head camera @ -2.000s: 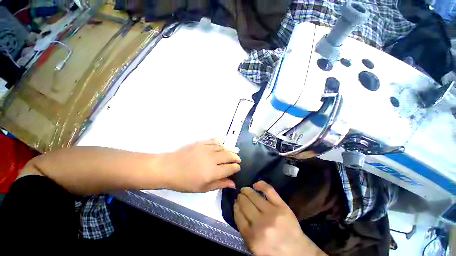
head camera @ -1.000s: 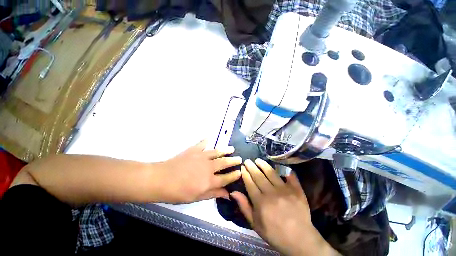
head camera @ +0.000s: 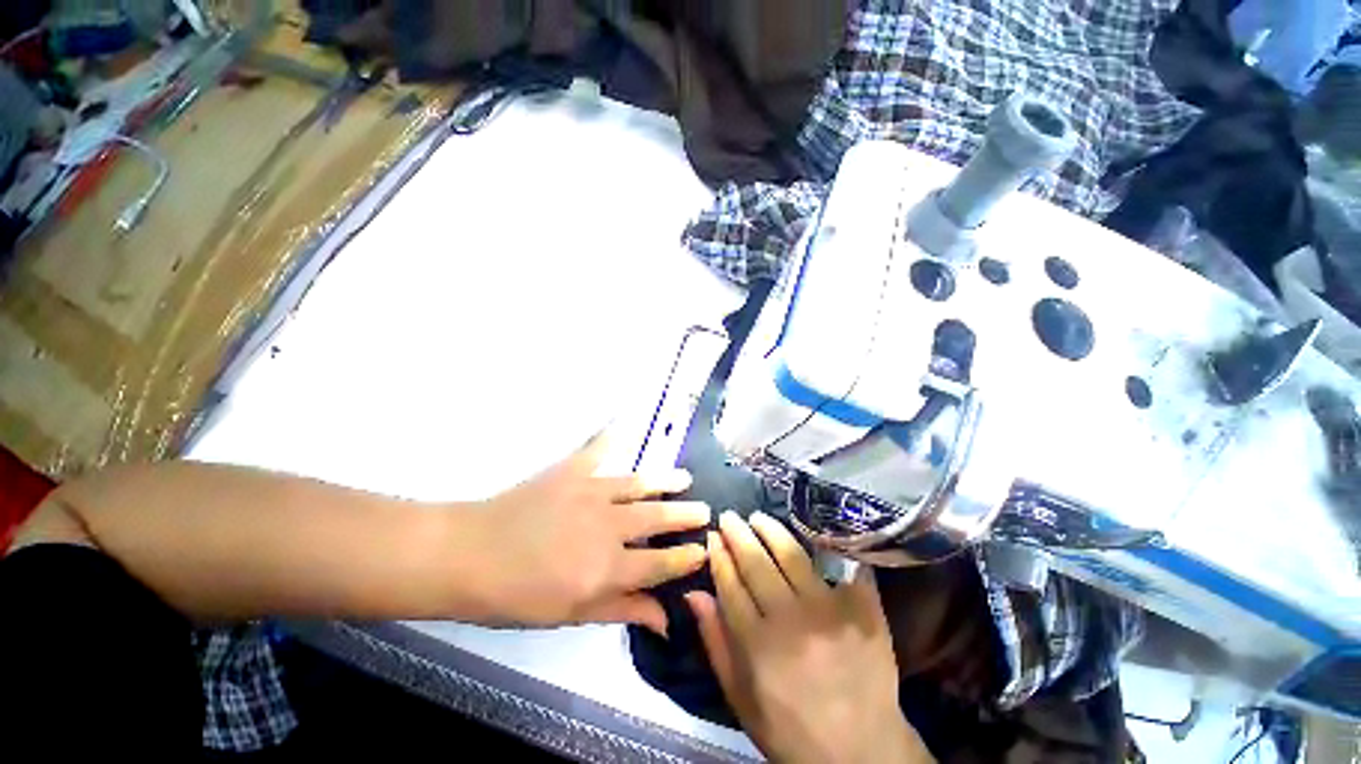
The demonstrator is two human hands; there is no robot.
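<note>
A black garment piece (head camera: 673, 654) lies on the white table under the sewing machine head (head camera: 896, 321). My left hand (head camera: 575, 545) lies palm down on its left edge, fingers pointing right. My right hand (head camera: 806, 642) lies flat on it just to the right, fingertips close to the left ones. Both hands press the cloth in front of the needle area, which the head and fingers mostly hide. The grey slide plate (head camera: 679, 403) shows above my left fingertips. Brown fabric (head camera: 955, 642) is bunched right of my right hand.
Brown cloth (head camera: 746, 75) and plaid cloth (head camera: 955, 90) are heaped behind the machine. Taped cardboard (head camera: 209, 224) lies at the left. A measuring-tape-like strip (head camera: 448, 690) runs along the table's front edge (head camera: 508, 651). A white cable plug lies on the cardboard.
My right hand has gone from curled fingers at the cloth's near edge to flat beside my left hand. My left hand stays on the cloth. The camera view has shifted slightly.
</note>
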